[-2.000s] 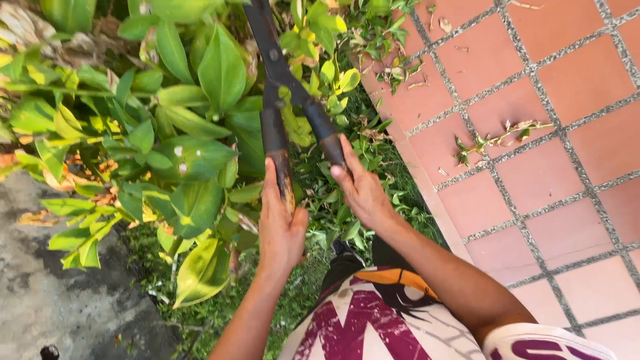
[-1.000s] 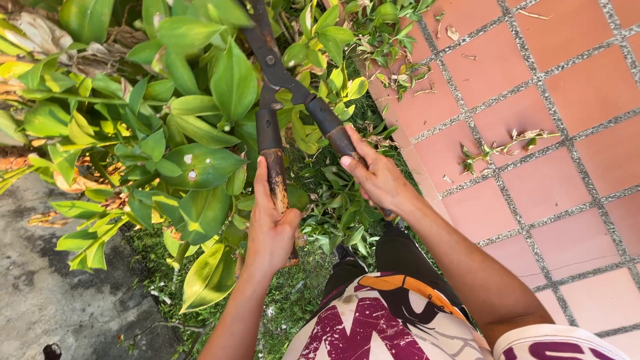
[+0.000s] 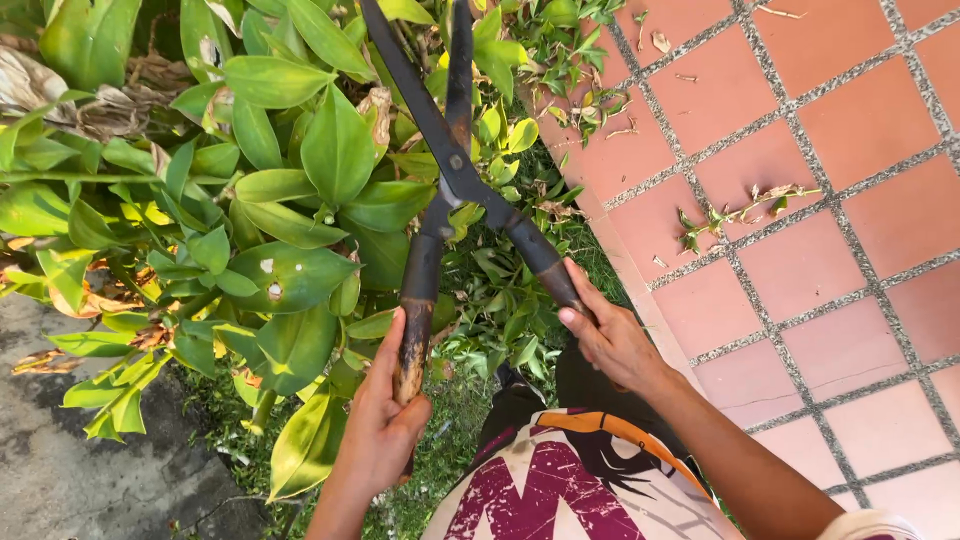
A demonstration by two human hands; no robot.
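Note:
Both my hands grip a pair of hedge shears (image 3: 456,162) with dark metal blades and worn wooden handles. My left hand (image 3: 386,420) is closed around the left handle, and my right hand (image 3: 619,341) around the right one. The handles are spread and the blades stand apart, pointing to the top of the view, where their tips leave the frame. Broad green leaves of a shrub (image 3: 337,146) lie left of and behind the blades. Smaller yellow-green leaves (image 3: 523,135) are close on the right of the pivot.
Terracotta floor tiles (image 3: 862,142) with pebbled joints fill the right side; a cut leafy sprig (image 3: 742,214) lies on them. Leafy trimmings (image 3: 589,105) lie along the tile edge. Grass (image 3: 450,465) grows below the shrub, and a grey concrete slab (image 3: 67,480) is at the lower left.
The shears' handles have moved farther apart since the first frame, and the blades now show a gap between them. Both hands keep their hold on the handles.

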